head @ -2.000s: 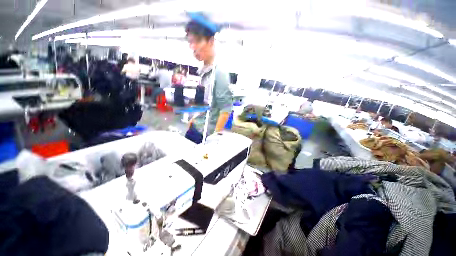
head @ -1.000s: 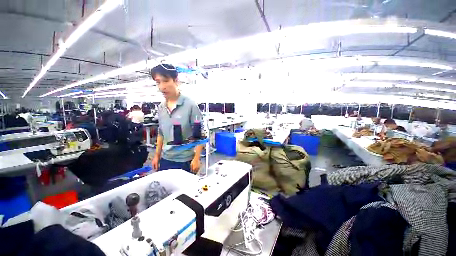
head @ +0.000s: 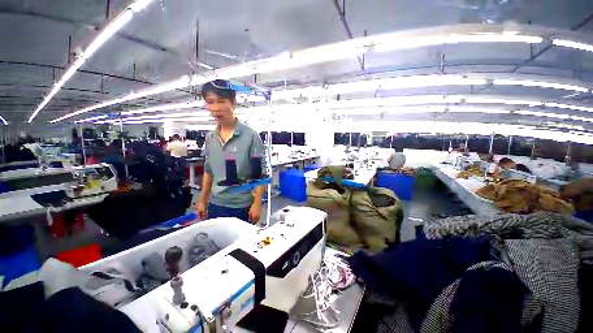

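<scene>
No hand of mine shows in the head view. A white sewing machine [head: 286, 229] with a blue stripe and a black band [head: 250, 263] across its arm lies nearest, at the lower middle. Its needle area is cut off by the bottom edge. A navy garment [head: 71, 315] is at the lower left, cut off by the edge. A heap of navy pieces [head: 429, 257] and black-and-white checked fabric [head: 540, 273] lies at the lower right. Tangled white strands [head: 328, 286] lie on a tray right of the machine.
A white trough [head: 221, 227] with grey and white cloth runs behind the machine. A person [head: 235, 153] stands beyond it, behind a thread stand. Olive-green bundles [head: 354, 211], blue bins [head: 393, 185], a red bin [head: 78, 255] and other sewing stations are farther back.
The view has tilted up since two seconds ago, and the machine's needle end has dropped out at the bottom. The standing person now faces the machine; little differs from one second ago.
</scene>
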